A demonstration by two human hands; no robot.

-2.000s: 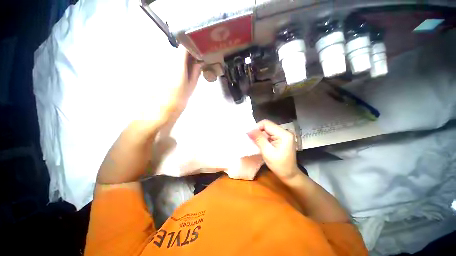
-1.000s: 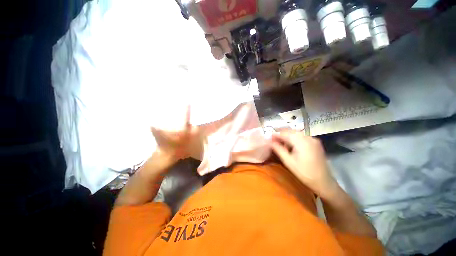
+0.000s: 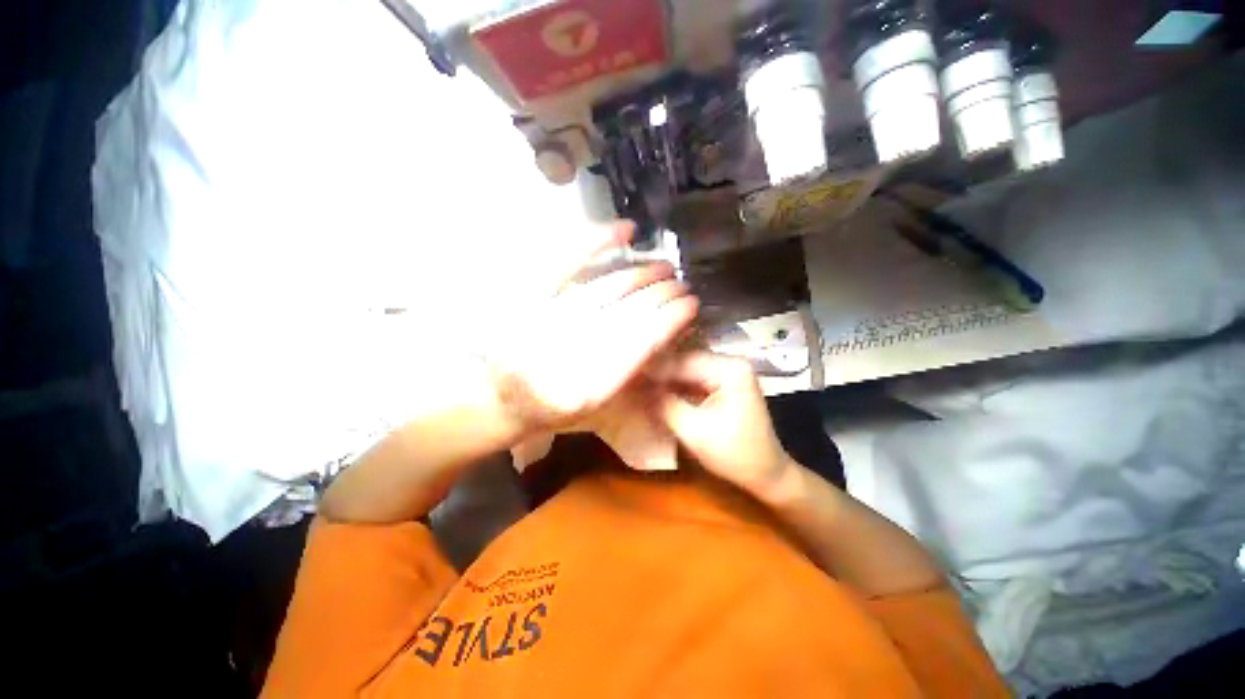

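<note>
A pinkish-white knit garment piece (image 3: pixel 636 434) lies at the front table edge below the needle area, its lower edge hanging towards me. My left hand (image 3: pixel 601 335) lies over it, fingers extended towards the presser foot (image 3: pixel 636 205); bright glare hides part of it, and whether it grips is unclear. My right hand (image 3: pixel 724 417) pinches the piece beside my left hand. The overlock machine's red label (image 3: pixel 574 44) is above the needle area. Where the fabric meets the needle is hidden by my left hand and glare.
A large overexposed stack of white panels (image 3: pixel 205 273) is on the left. Several white tension dials (image 3: pixel 901 109) line the machine front. Slim dark-and-blue snips (image 3: pixel 976 253) lie on the right, above a printed ruler (image 3: pixel 928 328). White fabric (image 3: pixel 1065 464) is piled at right.
My left hand has moved from the left, up and right to the needle area. My right hand has moved left, close to it. The garment piece is now mostly covered by my hands.
</note>
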